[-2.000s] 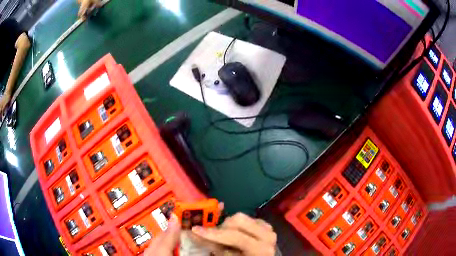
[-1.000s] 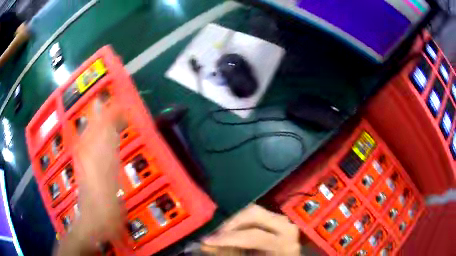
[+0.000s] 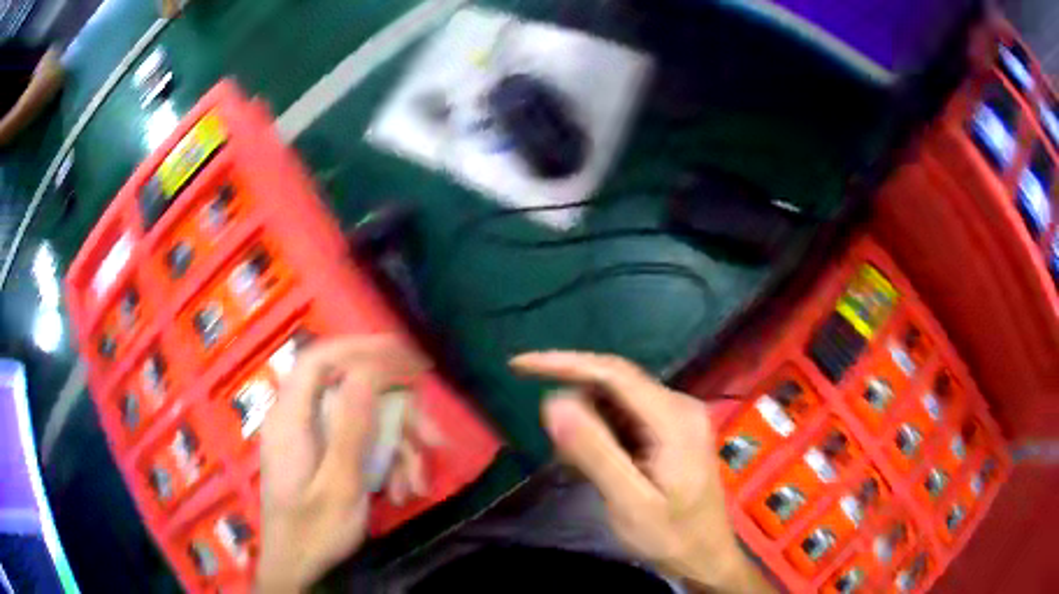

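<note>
The red foam tray (image 3: pixel 240 113) lies tilted on the left, with coverless orange phones (image 3: pixel 240 290) back up in its pockets. A phone with a yellow screen (image 3: pixel 189 159) lies face up in the upper pocket. My left hand (image 3: pixel 337 447) is over the tray's lower right part, fingers bent. A blurred pale thing shows between its fingers; I cannot tell if it is held. My right hand (image 3: pixel 645 458) is right of the tray, thumb and forefinger apart, and holds nothing visible.
A black scanner (image 3: pixel 393 250) stands along the tray's right edge. A mouse (image 3: pixel 537 125) sits on a white pad (image 3: pixel 598 75); cables and a dark object (image 3: pixel 732 215) lie nearby. A second phone tray (image 3: pixel 743 412), stacked trays (image 3: pixel 929 221) and a monitor (image 3: pixel 854 23) are right.
The yellow-screen phone now fills the upper pocket that held a white label two seconds ago. My left hand has moved down and right across the tray. My right hand has risen with fingers spread.
</note>
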